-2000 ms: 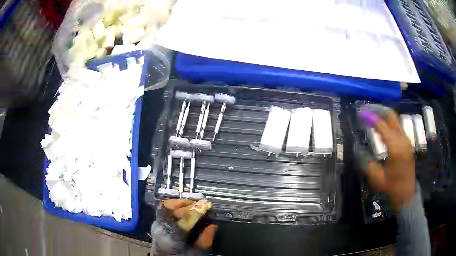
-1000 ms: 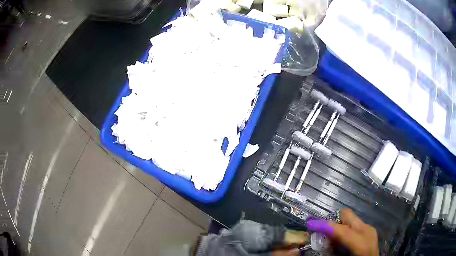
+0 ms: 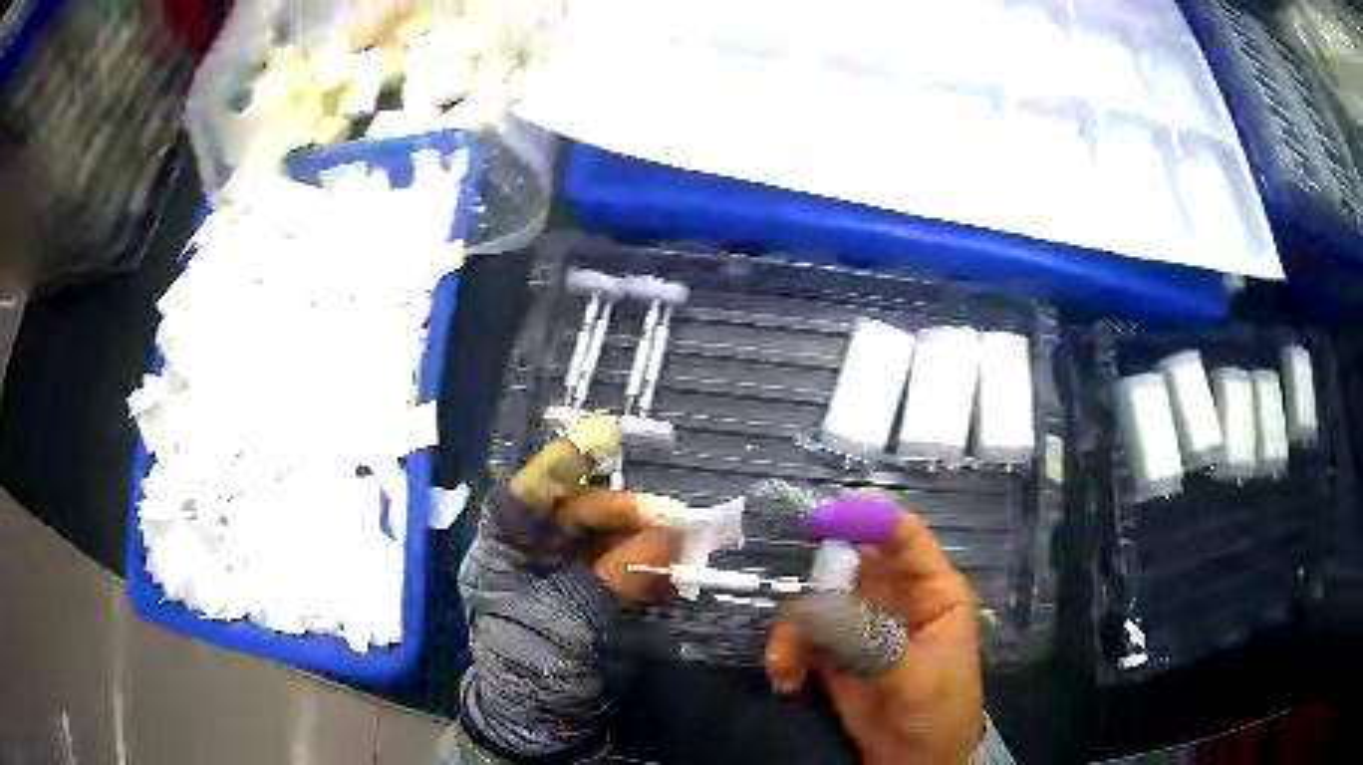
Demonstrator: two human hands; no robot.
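My left hand (image 3: pixel 576 523), in a grey knit glove with pale finger cots, pinches a white slip (image 3: pixel 715 532) over the near tray. My right hand (image 3: pixel 904 620), with a purple finger cot, holds the wide end of a silvery-white rod part (image 3: pixel 725 580). The rod points left, just under the slip and close to my left fingertips; whether they touch it is unclear. Behind the hands, the clear ribbed tray (image 3: pixel 748 284) holds two upright rod parts (image 3: pixel 647 359) at upper left and three white blocks (image 3: pixel 939 392) at right. My left hand hides its lower left.
A blue bin (image 3: pixel 416 523) heaped with white slips (image 3: pixel 284 404) is at left, with cream pieces (image 3: pixel 351 75) in a clear bag behind. A white pocketed sheet (image 3: pixel 897 105) covers a blue tray (image 3: pixel 897 232). A smaller clear tray (image 3: pixel 1181 598) at right holds several white blocks (image 3: pixel 1233 422).
The view has swung back from the bin side. My left hand has moved up over the near tray and now shows a white slip. My right hand has left the right tray and holds a rod part.
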